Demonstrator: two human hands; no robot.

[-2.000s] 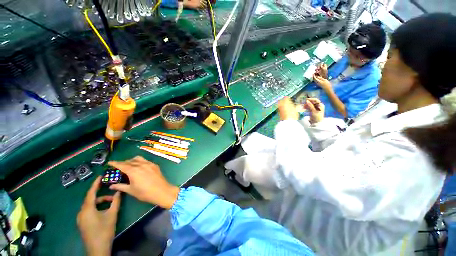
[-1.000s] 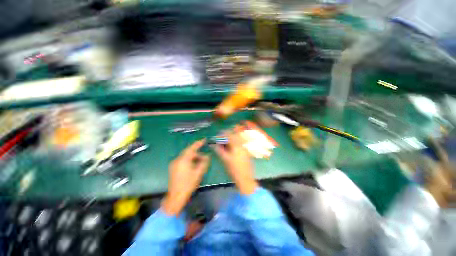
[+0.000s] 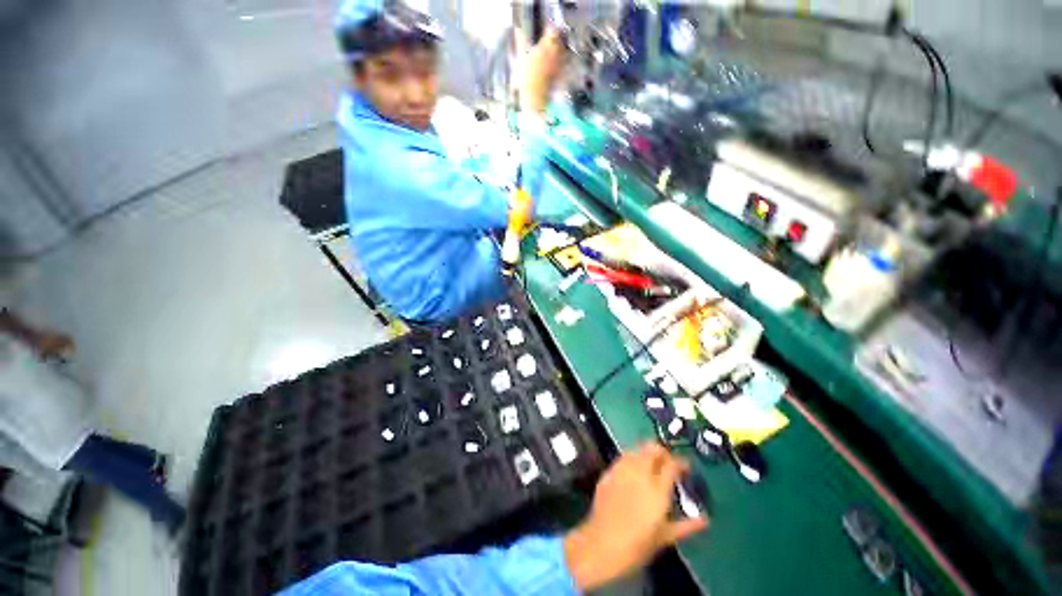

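Note:
My left hand (image 3: 629,518) reaches in from the bottom, its thumb and fingers apart around a small black unit with a white face (image 3: 689,495) at the bench's near edge. I cannot tell whether the hand grips it or the unit rests on the bench. More black units with white parts (image 3: 707,442) lie in a loose cluster just beyond, beside yellow and white paper slips (image 3: 757,421). My right hand is out of view.
A black pocketed tray (image 3: 314,472) holds white-faced units at left. A white parts box (image 3: 699,369) with red-handled tools stands beyond the cluster. Dark-grey cases (image 3: 868,541) lie at lower right. A person in blue (image 3: 408,215) sits at the bench beyond the tray.
The view has swung left to the tray and the neighbouring person. My left hand has moved from mid-bench to the unit cluster. My right hand has left the picture.

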